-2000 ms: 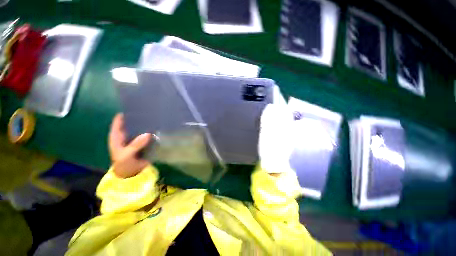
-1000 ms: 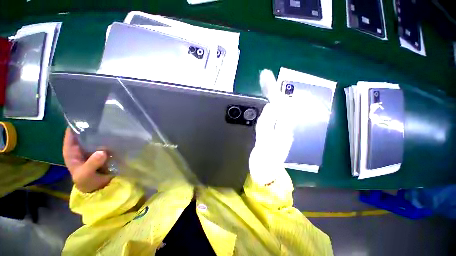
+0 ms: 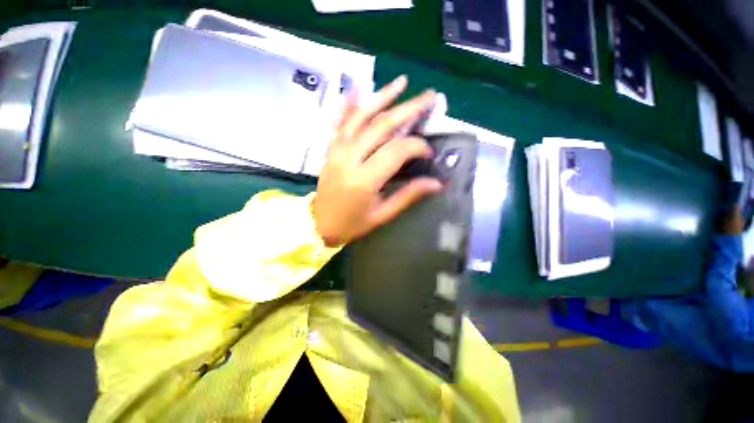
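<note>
A dark tablet back cover (image 3: 405, 273) is held up steeply in front of the coat, inner face towards me, with pale squares down its right edge. My bare left hand (image 3: 368, 165) lies at its upper end near the camera openings, fingers spread; whether it grips anything is unclear. My gloved right hand (image 3: 438, 106) is mostly hidden behind the cover, and only white fingertips show above the top edge. The clear film cannot be made out surely; faint blurred streaks cross the coat below the cover.
Silver covers with white sheets lie stacked left of centre (image 3: 223, 91), at the far left (image 3: 16, 107) and at the right (image 3: 585, 206). Another cover (image 3: 490, 198) lies partly behind the held one. Dark covers (image 3: 570, 33) line the far side. A person's blue sleeve (image 3: 723, 306) is at the right edge.
The held cover has turned from its silver outer face to its dark inner face and now stands upright. My left hand has moved from its lower left corner to its upper end.
</note>
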